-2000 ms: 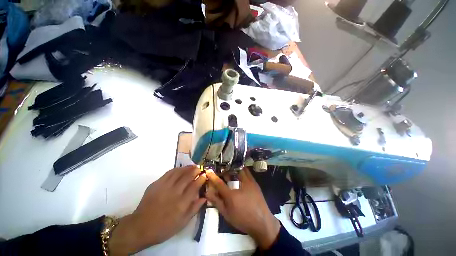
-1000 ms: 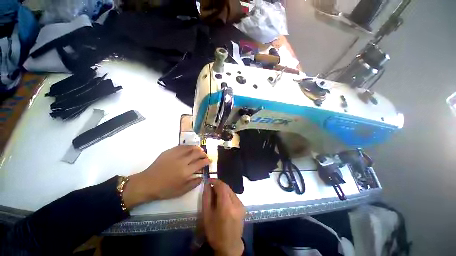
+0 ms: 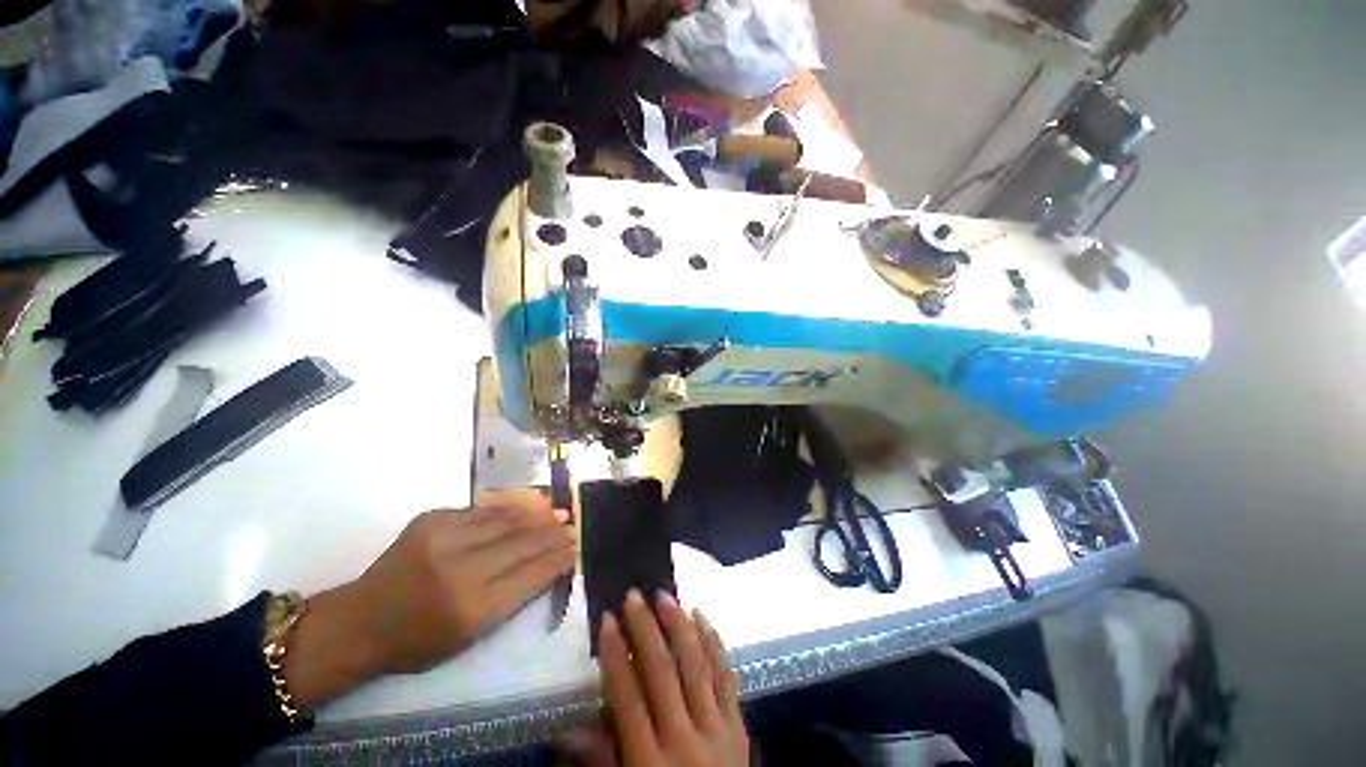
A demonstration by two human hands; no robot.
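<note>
A narrow black strip runs from the lit presser foot and needle toward me. My left hand is on it, with the fingertips at the strip just in front of the foot; the thumb's grip is partly hidden. A small black fabric panel lies right of the strip, in front of the needle area. My right hand rests its extended fingertips flat on the panel's near end; its lower part is cut off by the picture's bottom edge.
The white sewing machine stands over a pile of black pieces. Scissors lie right of them. A flat strip stack and a fanned black bundle lie left. Black cloth is heaped behind.
My right hand has left the strip's near end and moved right onto the black panel. My left hand stays at the strip. Earlier, both hands were close at the needle. The camera view has shifted.
</note>
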